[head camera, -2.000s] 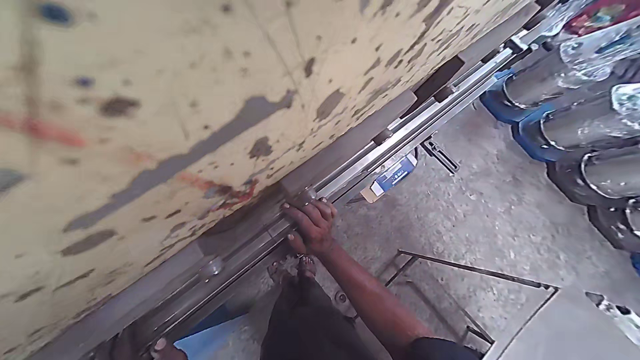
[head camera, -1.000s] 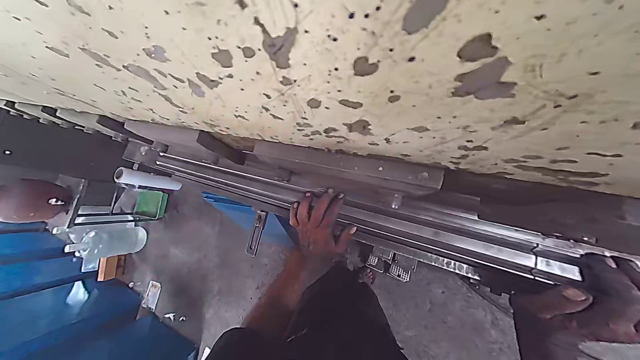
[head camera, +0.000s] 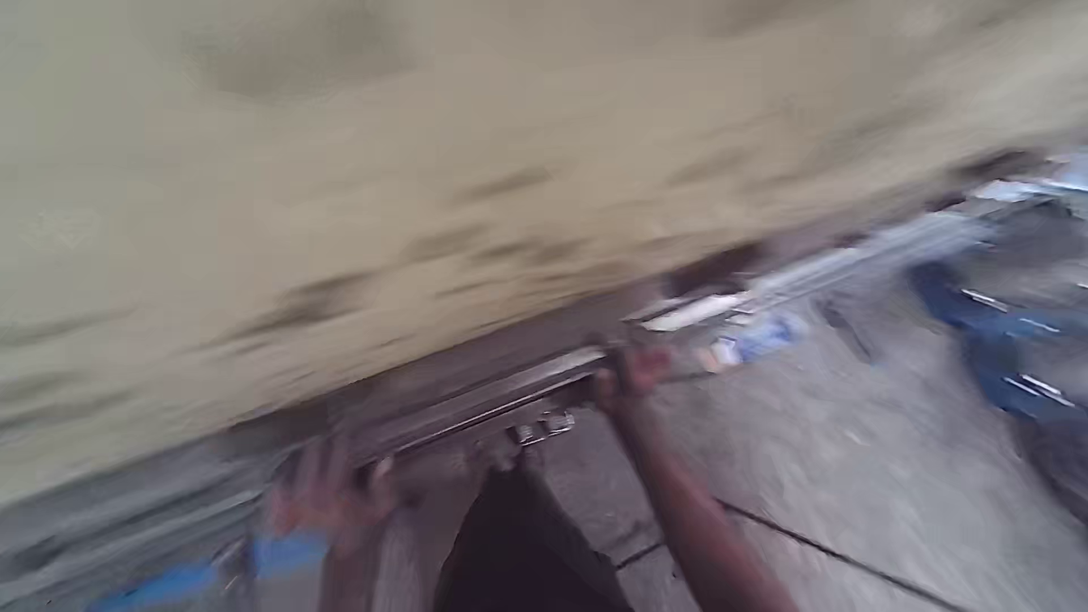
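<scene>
The frame of now is badly blurred. A long metal rail (head camera: 501, 399) runs slantwise along the lower edge of a large cream-painted panel with dark patches (head camera: 510, 187). My left hand (head camera: 331, 493) lies over the rail at lower left, its fingers apart, with no separate object visible in it. Farther right, my right hand (head camera: 633, 378) is at the rail near a bright metal piece (head camera: 693, 313). Its fingers are smeared, so whether they grip the rail cannot be told.
A blue and white box (head camera: 765, 336) lies beyond my right hand, by the rail. Dark blue objects (head camera: 1011, 340) stand at the right on the grey floor (head camera: 816, 442). A thin dark bar (head camera: 833, 552) crosses the lower right. Something blue (head camera: 170, 586) is at lower left.
The view has swung and tilted strongly. One second ago, one hand lay spread on the rail and another was at the far right; now the hands are at lower left and centre.
</scene>
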